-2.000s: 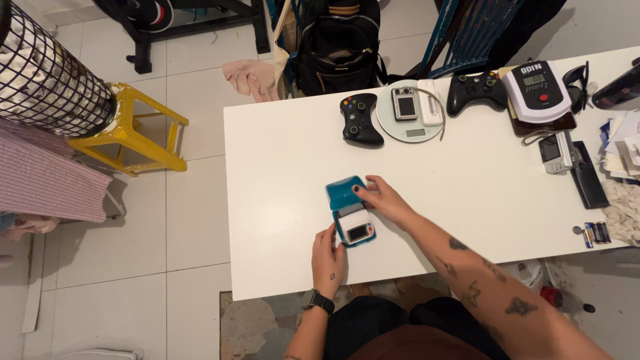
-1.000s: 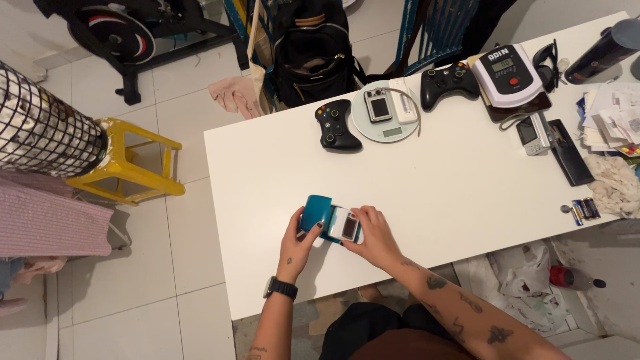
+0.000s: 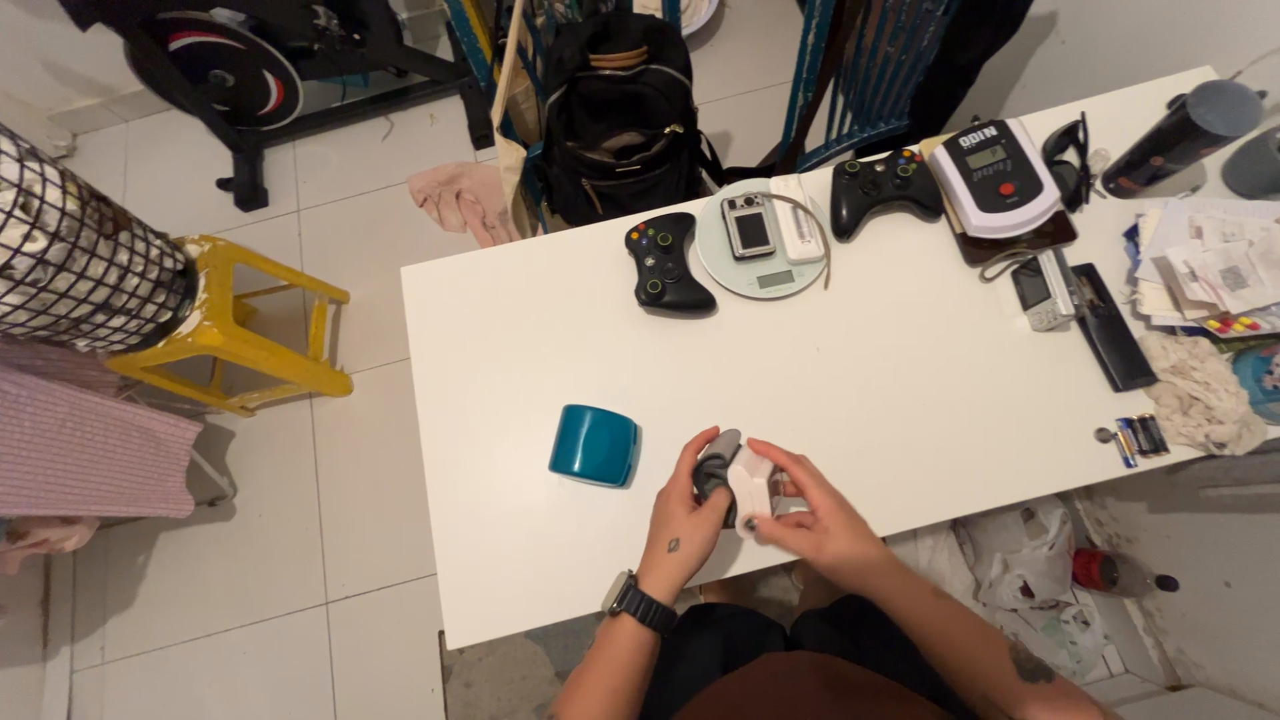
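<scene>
Near the front edge of the white table, my left hand [image 3: 688,512] grips a grey and black cuff [image 3: 716,468], partly curled. My right hand [image 3: 815,510] holds a white device [image 3: 751,485] against the cuff's right side; it looks like a wrist blood pressure monitor, with its screen not visible. To the left of both hands, a teal plastic case [image 3: 594,445] lies on the table, apart from them. Fingers hide parts of the cuff and the device.
Along the back stand game controllers [image 3: 667,264], a round kitchen scale [image 3: 765,284] bearing a compact camera [image 3: 748,227], and a white monitor [image 3: 994,178]. Farther right are another camera [image 3: 1042,292], a black case [image 3: 1112,330], batteries [image 3: 1142,437] and papers [image 3: 1215,250].
The white device was in the teal case under both hands; it is out and held between my hands. The case now lies by itself on the left.
</scene>
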